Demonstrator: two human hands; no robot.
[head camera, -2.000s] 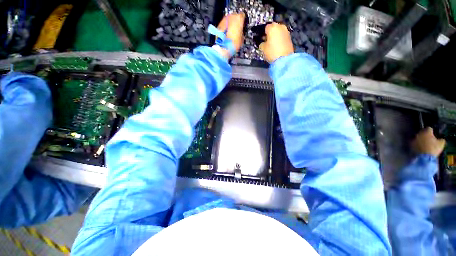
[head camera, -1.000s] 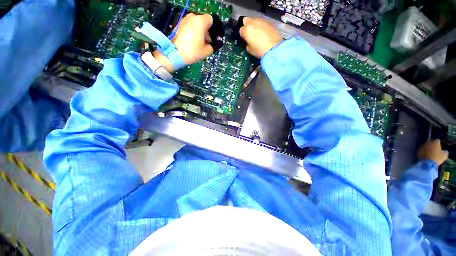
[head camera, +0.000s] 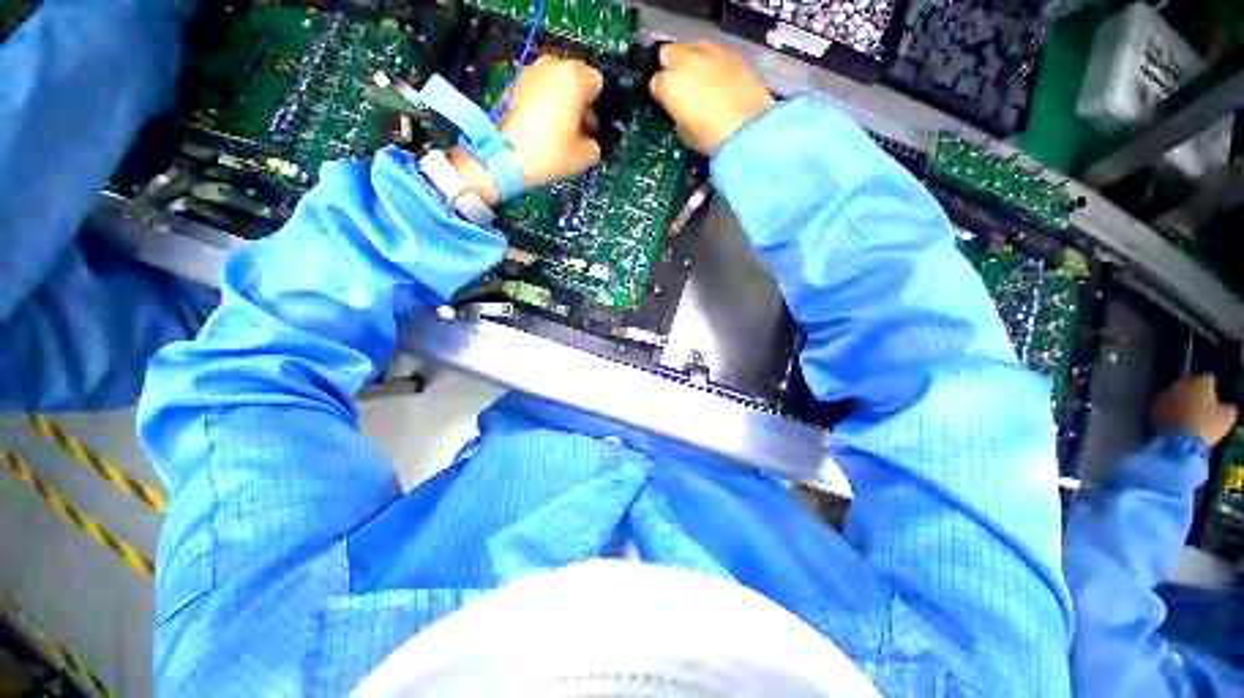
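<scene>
A green circuit board (head camera: 621, 225) crowded with small white and silver parts lies in a black carrier on the line. My left hand (head camera: 550, 120) is over the board's upper left part, with a light blue band and blue cord at its wrist. My right hand (head camera: 707, 93) is at the board's upper right edge. The fingertips of both hands point at each other over the far part of the board, where dark shapes show. I cannot tell whether these are finger coverings or held components.
A silver rail (head camera: 614, 389) runs along the near side. Beyond the line are a bin of pale components (head camera: 832, 21), a bin of dark components (head camera: 969, 62) and a white plastic box (head camera: 1143, 68). Another person's hand (head camera: 1194, 409) is at the right; a blue sleeve (head camera: 82, 150) is at the left.
Both hands have come from the bins to the board over the last two seconds. Since one second ago, my left hand has shifted slightly right and nearer to me; my right hand has barely moved.
</scene>
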